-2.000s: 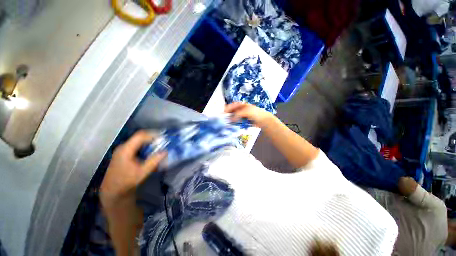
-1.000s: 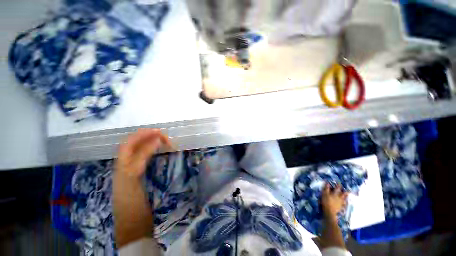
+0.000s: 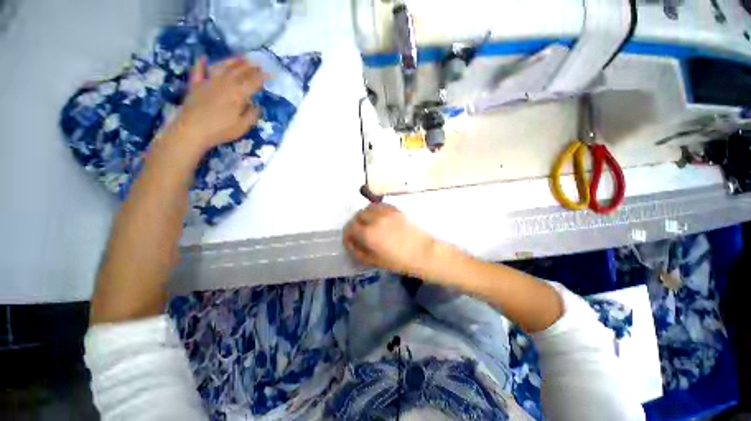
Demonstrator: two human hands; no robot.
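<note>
A dark blue floral fabric piece (image 3: 123, 111) with paler parts lies on the white table at the upper left. My left hand (image 3: 222, 99) lies on its upper part, fingers spread and touching it; no grip on it shows. My right hand (image 3: 383, 238) is at the table's front edge, just below the corner of the machine bed. Its fingers are curled down and their tips are hidden, so I cannot tell if it holds anything. The sewing machine's needle area (image 3: 420, 131) is above and right of it.
Scissors (image 3: 586, 177) with yellow and red handles lie on the machine bed. A ruler strip (image 3: 609, 215) runs along the front edge. Floral fabric (image 3: 263, 329) hangs below the edge at my left. A white board (image 3: 646, 345) and blue bin (image 3: 704, 395) with floral pieces are at lower right.
My left hand has moved from the front edge up onto the floral piece. My right hand has left the floral pieces on the white board and come up to the table edge.
</note>
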